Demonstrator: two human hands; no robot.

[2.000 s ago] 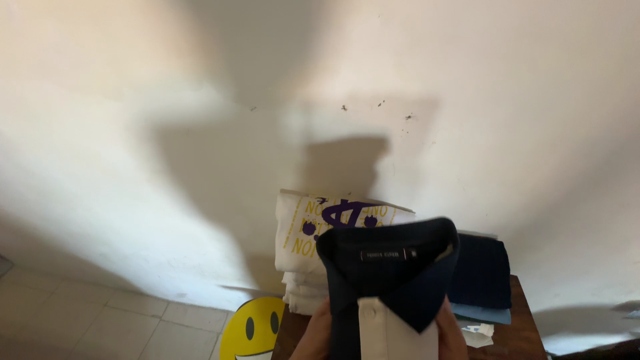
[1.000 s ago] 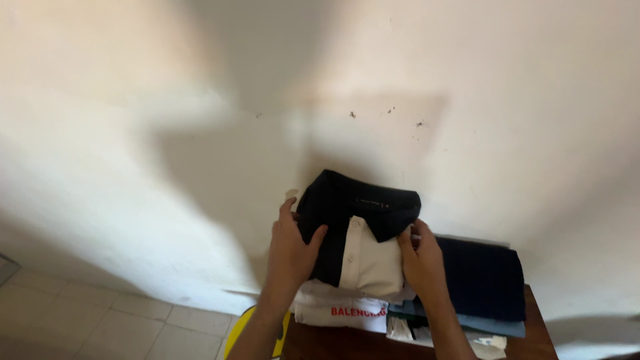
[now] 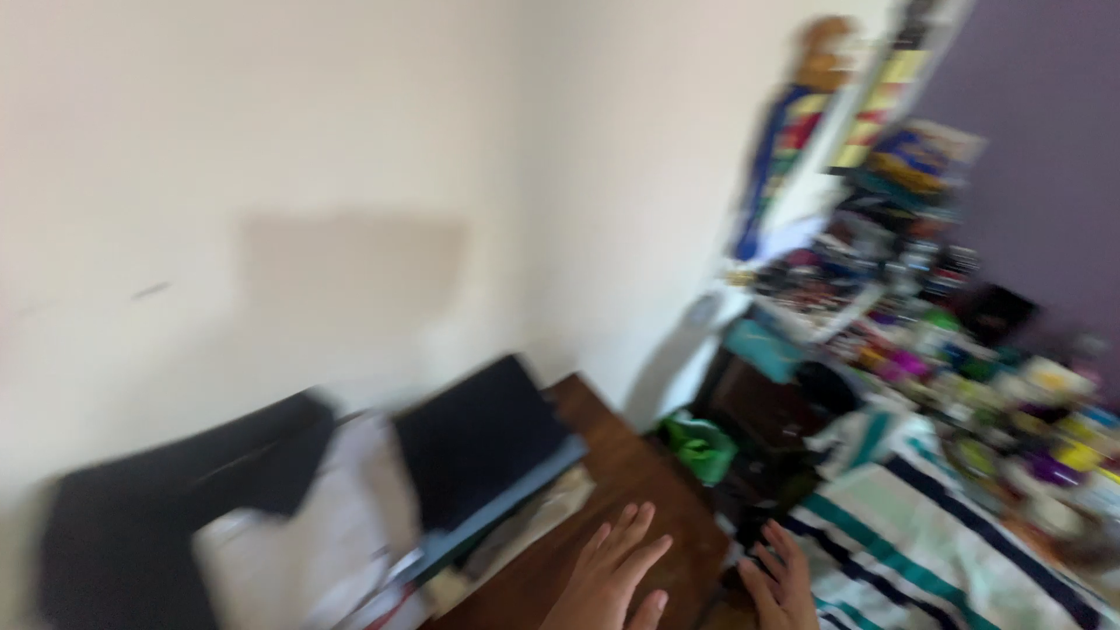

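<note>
My left hand [image 3: 617, 569], fingers spread and holding nothing, is over the brown wooden table [image 3: 647, 486]. My right hand [image 3: 780, 577] is at the table's right edge beside a striped cloth [image 3: 910, 525] in white, teal and navy; its fingers are apart. At the lower left lies the black and white collared shirt [image 3: 262, 464], blurred, with white fabric around it. Next to it on the table is a stack of folded clothes, topped by a dark navy one [image 3: 481, 437] above a light blue one [image 3: 516, 499].
A green plastic bag [image 3: 700, 446] sits beyond the table's right corner. Many small mixed items [image 3: 954, 350] crowd the right side by a purple wall [image 3: 1032, 157]. A colourful hanging [image 3: 796, 131] is on the pale wall.
The view has swung far to the right. Both hands have let go of the black and white shirt, which they held one second ago.
</note>
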